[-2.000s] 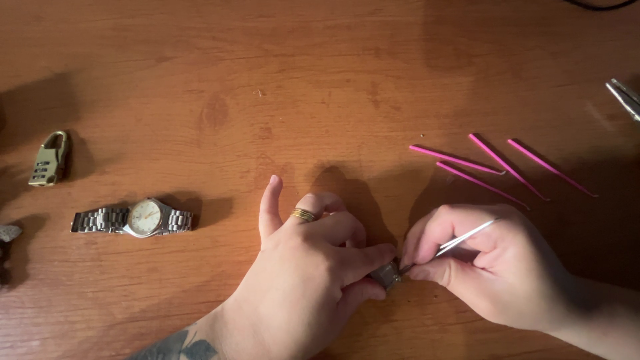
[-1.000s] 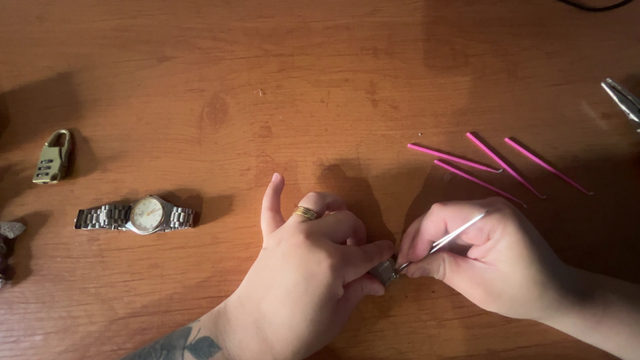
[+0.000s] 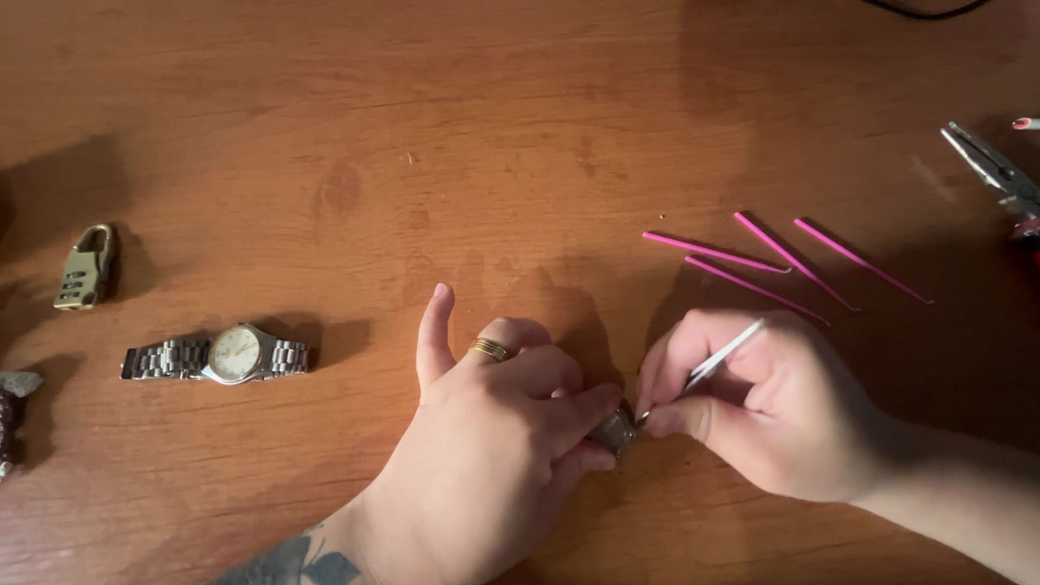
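Observation:
With thumb and index finger, my left hand [image 3: 520, 422] pinches a small metal piece [image 3: 614, 432], perhaps a watch case, low on the wooden table. Its little finger sticks out, and a gold-coloured ring sits on one finger. From the right, my right hand [image 3: 756, 406] grips slim metal tweezers [image 3: 715, 357], whose tips meet the right edge of the small piece. The fingers hide much of that piece, so its details cannot be told. Above my right hand lie several pink micro applicator sticks [image 3: 715, 252] with thin bent tips.
A wristwatch with a metal link band [image 3: 236, 354] lies left of my left hand. Farther left is a brass-coloured combination padlock [image 3: 84, 268]. Pliers [image 3: 987, 166] rest at the right edge, a black cable [image 3: 926, 14] at the top right, and a partly cut-off beaded item [image 3: 8, 422] at the left edge.
The tweezers in my right hand have shifted slightly in angle, with their tips staying by the small metal piece. My left hand keeps its pinch, nearly unmoved.

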